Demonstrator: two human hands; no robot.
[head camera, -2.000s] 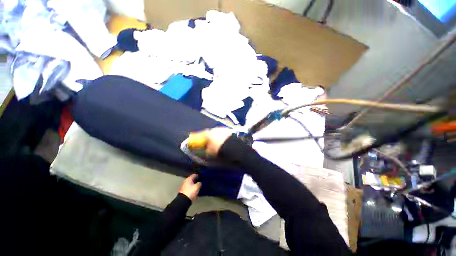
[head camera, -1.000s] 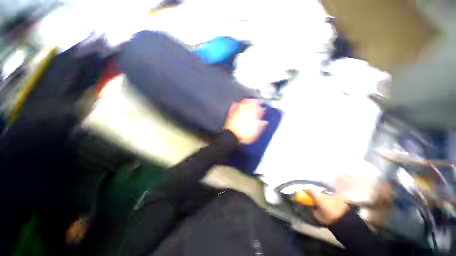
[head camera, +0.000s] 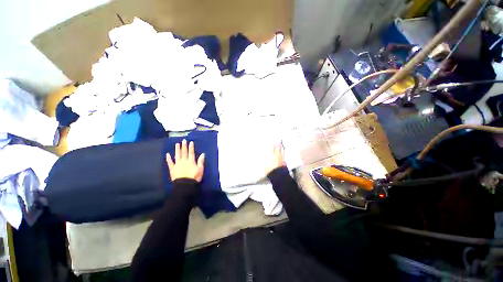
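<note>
A navy panel (head camera: 207, 157) joined to or lying against white cloth (head camera: 242, 151) is over the right end of the charcoal padded board (head camera: 110, 179). My left hand (head camera: 186, 162) lies flat on the navy panel with its fingers spread. My right hand (head camera: 276, 158) rests on the white cloth, seen from its back; its fingers are washed out against the bright cloth. The steam iron (head camera: 347, 182) with an orange handle stands on the pale rest at the right, and no hand touches it.
A heap of white and navy garments (head camera: 160, 71) lies behind the board, with a blue block (head camera: 128, 126) by it. Pale shirts (head camera: 22, 126) hang at far left. A brown cardboard sheet (head camera: 220, 22) stands behind. Hoses (head camera: 408, 63) run to the upper right.
The iron has gone from my right hand over the board to the rest. My right hand has let go of it and moved to the white cloth. My left hand is flat on the navy panel.
</note>
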